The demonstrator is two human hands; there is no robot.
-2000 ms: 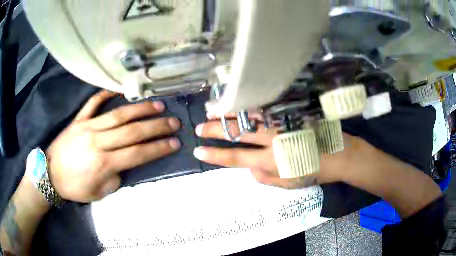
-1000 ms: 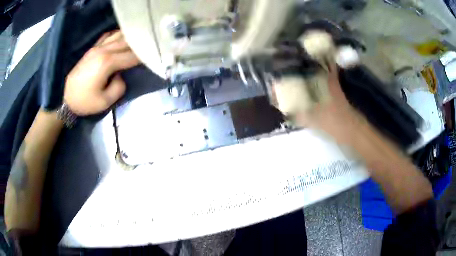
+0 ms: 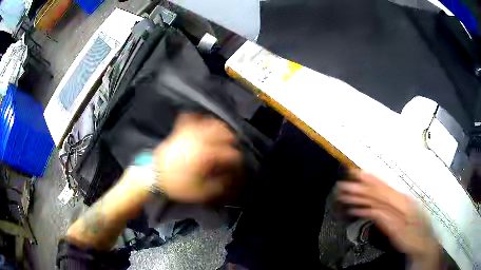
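My left hand (image 3: 198,158) is blurred, with its fingers curled, over the bundle of dark cloth panels (image 3: 142,100) hanging left of the table. A blurred fold of cloth runs beside its fingers; whether it grips that cloth I cannot tell. My right hand (image 3: 387,211) is blurred at the table's front edge, fingers apart and pointing left, with nothing visible in it. A black cloth panel (image 3: 358,42) lies on the far part of the white machine table (image 3: 337,105). The machine head is out of view.
The table's wood edge (image 3: 300,124) runs diagonally, with ruler marks near its right end. A white panel with a grey grille (image 3: 87,71) stands behind the bundle. A blue crate (image 3: 23,132) is on the floor at far left.
The view has swung left, away from the machine head. My left hand has moved from beside the needle area to the hanging bundle. My right hand is now at the table edge.
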